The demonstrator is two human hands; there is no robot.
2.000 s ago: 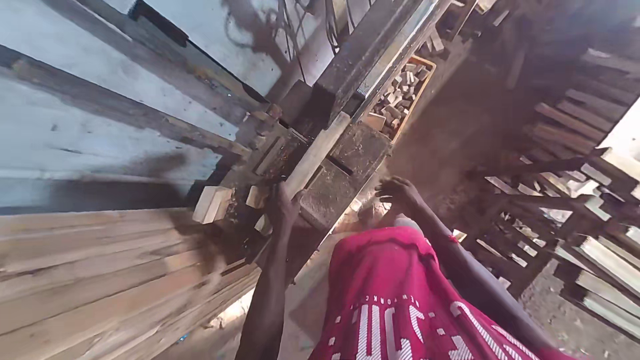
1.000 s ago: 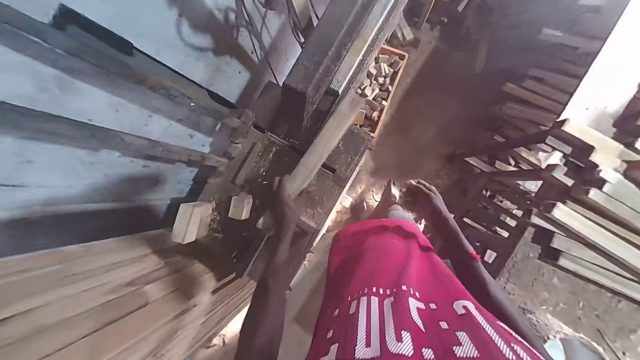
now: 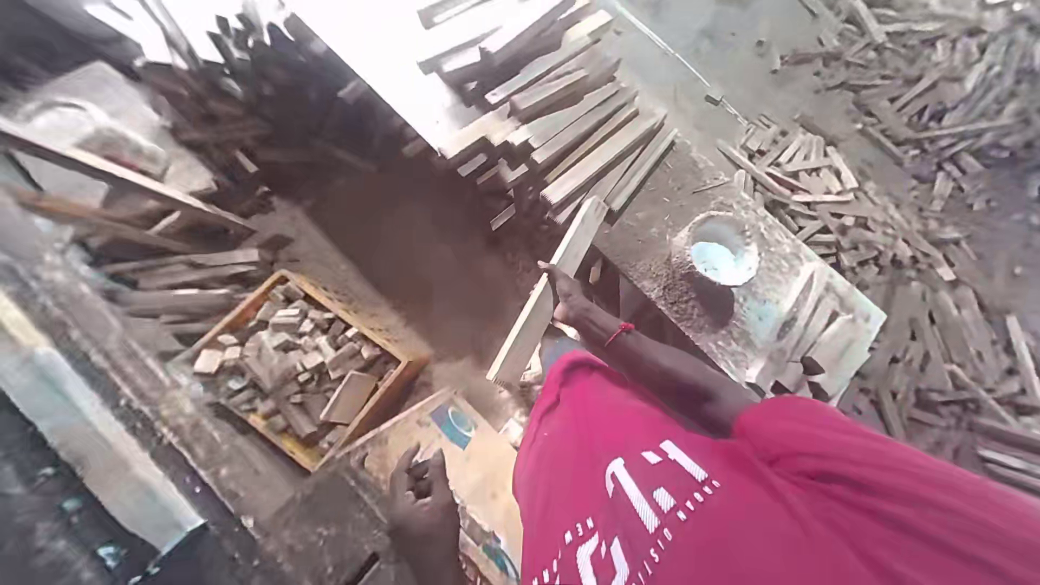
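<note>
My right hand (image 3: 570, 302), with a red string at the wrist, grips a pale wooden board (image 3: 528, 333) near its middle. The board lies aslant, its far end close to the stacked wood strips (image 3: 601, 154). At the bottom of the view my left hand (image 3: 422, 496) has its fingers curled, with nothing seen in it. It is over the edge of a dark workbench (image 3: 313, 520), beside a light panel (image 3: 479, 467) bearing a blue mark.
A yellow-edged crate (image 3: 406, 370) of small wood offcuts (image 3: 301, 357) stands left of centre. A bowl (image 3: 723, 248) with pale contents rests on a dusty board at the right. Scrap wood (image 3: 918, 301) is heaped beyond it, and a long metal-edged beam (image 3: 106, 455) runs along the left.
The view has swung far to the right. My right hand, with no board in it earlier, now holds one. My left hand has come off the wooden piece it was on at the bench.
</note>
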